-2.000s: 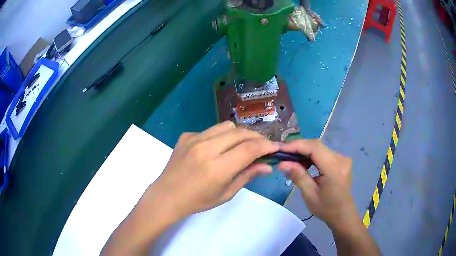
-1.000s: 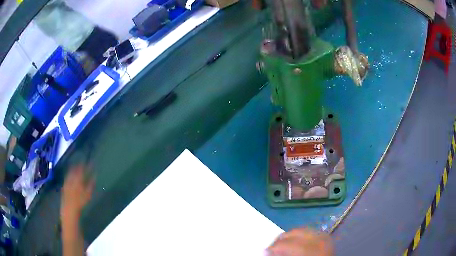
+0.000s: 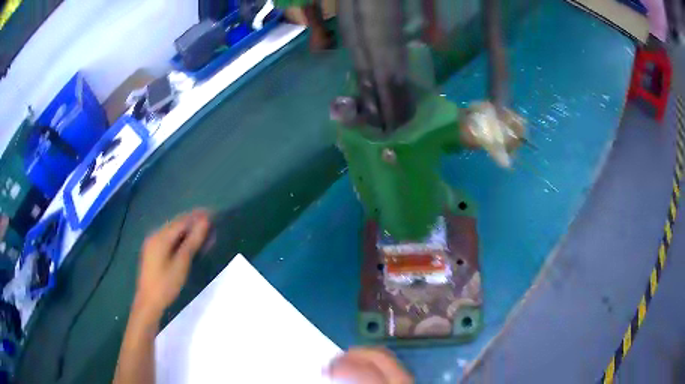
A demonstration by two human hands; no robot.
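The green hand press [image 3: 405, 180] stands on its brown, green-edged base plate [image 3: 420, 300], with a silver and copper-orange fixture [image 3: 414, 264] at the centre. My left hand [image 3: 173, 255] is blurred over the dark green belt, left of the press, with fingers curled; whether it holds anything cannot be told. My right hand [image 3: 369, 367] is cut off by the bottom edge, at the white sheet's right corner; its fingers are blurred. The white sheet [image 3: 240, 330] lies between the hands. A thin black cable [image 3: 113, 259] runs along the belt at the left.
A wrapped lump [image 3: 492, 131] and dark lever are on the press's right side. Blue trays [image 3: 71, 202] and a blue crate [image 3: 71, 139] stand along the far left side. Another person's hand [image 3: 319, 30] shows at the top. A red stool [image 3: 650, 82] stands beyond the bench's right edge.
My hands have parted from the dark piece they held together. My left hand has since moved right over the belt. The cable bundle on the belt is no longer visible; the view has shifted.
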